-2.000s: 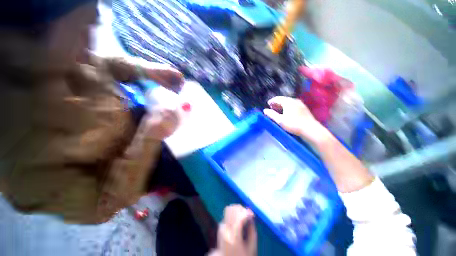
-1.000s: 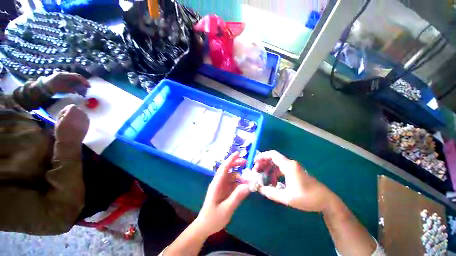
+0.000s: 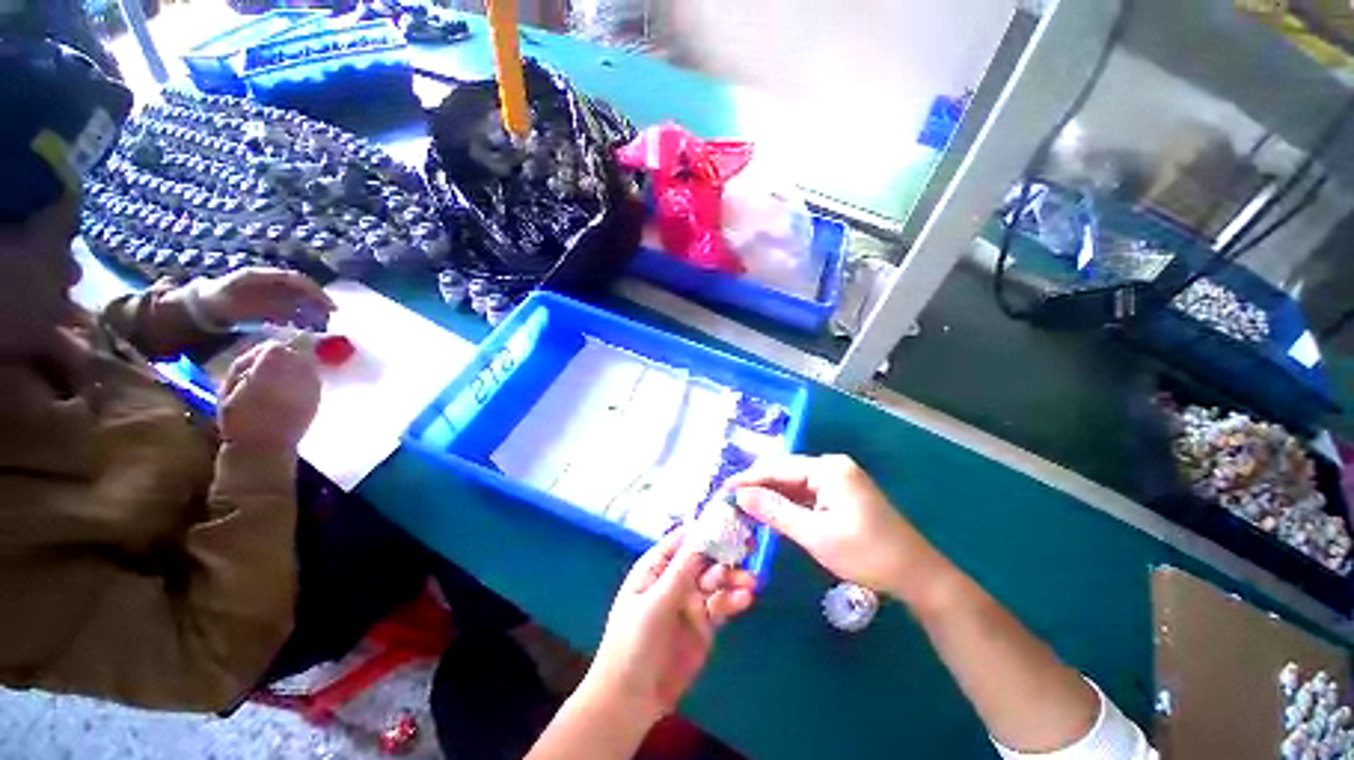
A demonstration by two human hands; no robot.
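My left hand (image 3: 665, 612) holds a grey-white figurine (image 3: 722, 535) in its fingertips, over the near right corner of the blue tray (image 3: 498, 472). My right hand (image 3: 839, 520) is at the figurine's upper side, thumb and index finger close together against it; whether a small piece is between them cannot be told. A second round grey-white figurine (image 3: 849, 606) lies on the green bench just below my right hand. The tray holds a white paper liner (image 3: 572, 426), thin white strips and dark purple-and-white pieces (image 3: 754, 431) at its right end.
A person in a brown jacket (image 3: 164, 520) sits at left by a white sheet (image 3: 389, 371). Behind the tray stand rows of figurines (image 3: 253, 186), a black bag (image 3: 520, 215) and a pink-red bag (image 3: 691, 201). A metal post (image 3: 936, 193) and brown board (image 3: 1225, 653) are at right.
The view has shifted slightly. The round figurine now lies on the bench below my right hand. My hands have moved from cupped together to the left one holding the figurine and the right one touching it.
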